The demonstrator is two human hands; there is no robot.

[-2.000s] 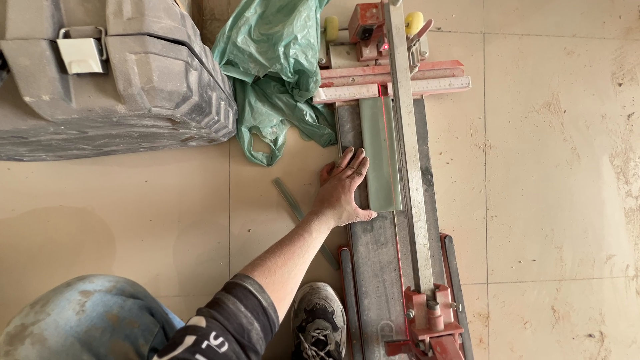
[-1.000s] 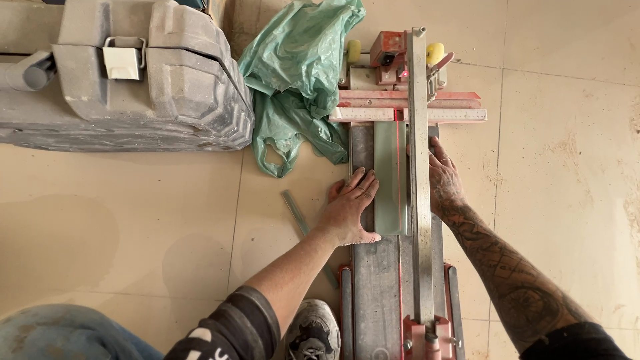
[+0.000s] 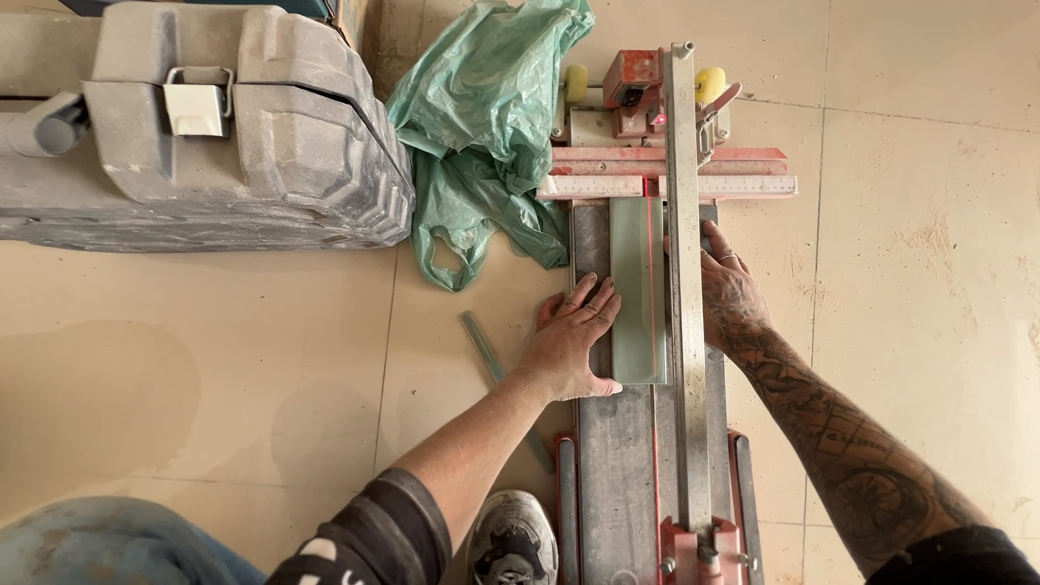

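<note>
A manual tile cutter (image 3: 613, 479) lies on the floor, its metal rail (image 3: 686, 268) running lengthwise above the bed. A green glazed tile (image 3: 632, 301) rests on the bed against the white ruled fence (image 3: 756, 186), with a red laser line along its right part. My left hand (image 3: 573, 337) touches the tile's left edge, fingertips at its side and thumb by the lower corner. To the right of the rail, my right hand (image 3: 727, 288) rests at the bed's right side, some fingers reaching under the rail and partly hidden; whether it grips anything is unclear.
A dusty grey hard case (image 3: 309, 154) stands at the upper left. A crumpled green plastic bag (image 3: 487, 106) lies between it and the cutter. Narrow green tile strips (image 3: 481, 345) lie on the tiled floor left of the bed, near my shoe (image 3: 513, 540).
My right hand, out of view two seconds ago, came in from the right and is beside the rail. My left hand has stayed at the tile's left edge.
</note>
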